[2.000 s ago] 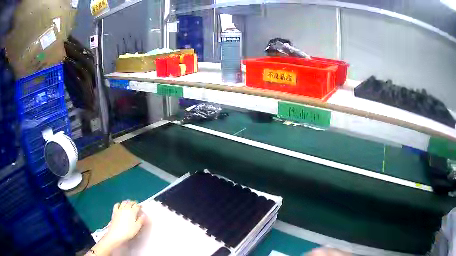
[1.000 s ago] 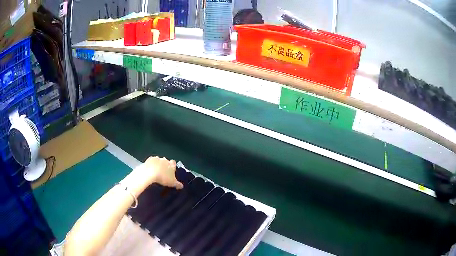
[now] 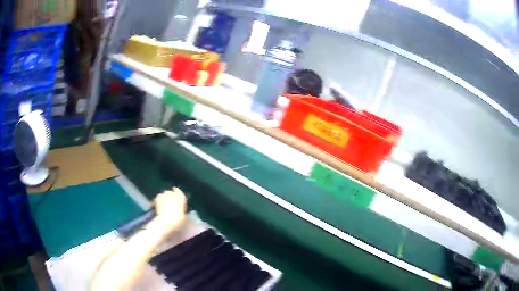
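My left hand (image 3: 171,209) reaches over the white layer sheet (image 3: 79,262) at the lower left. It holds a long black part (image 3: 135,223), which sticks out to the left of the fingers. The view is blurred, so the finger grip is not clear. More long black parts (image 3: 211,262) lie side by side in a row on the stack, right of my forearm. The forearm hides part of the sheet. My right hand is not in view.
A dark green conveyor belt (image 3: 307,258) runs beyond the stack. Above it a shelf holds a red bin (image 3: 341,133), a grey can (image 3: 272,79) and a dark pile (image 3: 455,190). A white fan (image 3: 32,145) and blue crates (image 3: 33,62) stand at the left.
My left hand has lifted a black part from the row and moved it left. Fewer black parts lie on the sheet near it. The camera view has tilted.
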